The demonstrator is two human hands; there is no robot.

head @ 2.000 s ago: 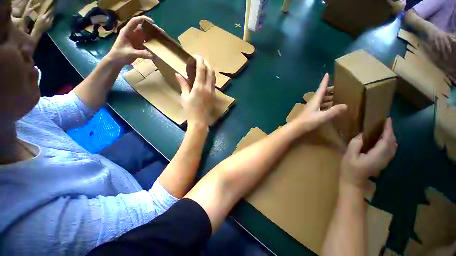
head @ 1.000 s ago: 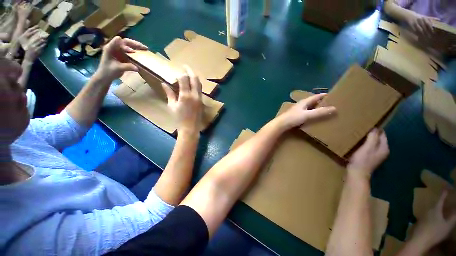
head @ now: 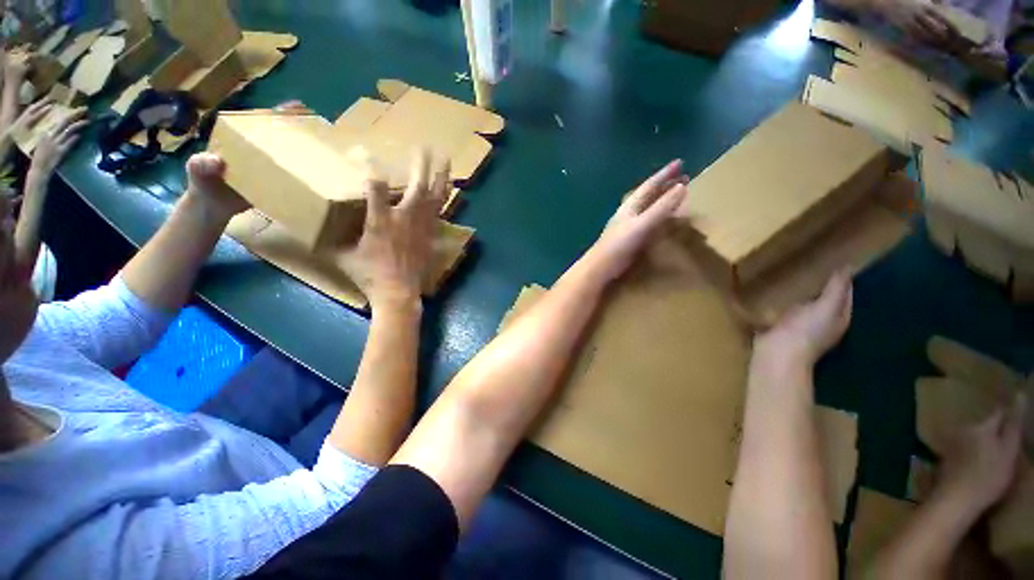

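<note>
A part-folded brown box [head: 794, 187] is held tilted above the table, its broad closed face up. A flap or panel hangs open along its lower right side. My right hand [head: 811, 323] grips it from below at the near side. My left hand [head: 644, 221], beyond a black sleeve, is at the box's left corner with fingers extended; whether it touches the box is unclear. Flat cardboard blanks [head: 658, 385] lie stacked under the box and my left forearm.
A person in light blue at left holds another box [head: 284, 170] over blanks. Blanks [head: 986, 215] lie at right, a black tangled item [head: 147, 127] at far left, a white-and-tan post [head: 488, 51] at top centre. Another person's hand [head: 981, 459] is at lower right.
The box has turned from upright, through a broad-face view, to lying tilted with a side panel open. My left hand has moved left towards its corner. The neighbour's box has turned too.
</note>
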